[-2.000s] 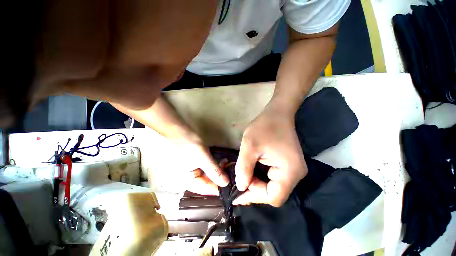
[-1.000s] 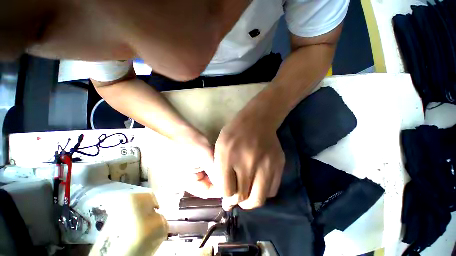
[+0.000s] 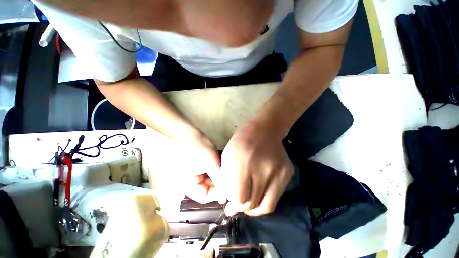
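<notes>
The view is upside down, with the machine at the bottom. The black fabric workpiece (image 3: 274,234) lies right of the presser foot area (image 3: 229,227), its panels spreading to the right. My left hand (image 3: 257,169), on the picture's right, presses and pinches its edge just above the foot. My right hand (image 3: 201,164), on the picture's left, is beside it with curled fingers. Its fingertips meet near the seam edge; whether they grip fabric is hidden. A panel (image 3: 347,201) shows small pale print and a green mark.
The cream sewing machine head (image 3: 133,221) is at bottom left. A red-handled tool (image 3: 65,181) lies on the machine, near a curly black cord (image 3: 95,146). Piled black fabric pieces (image 3: 435,55) and another dark pile (image 3: 430,186) are at the right edge of the off-white tabletop (image 3: 375,126).
Both hands have closed in at the foot since the first frame; my left hand now covers the pinched edge. The fabric has shifted slightly, and a printed panel shows. The wearer's head has moved right.
</notes>
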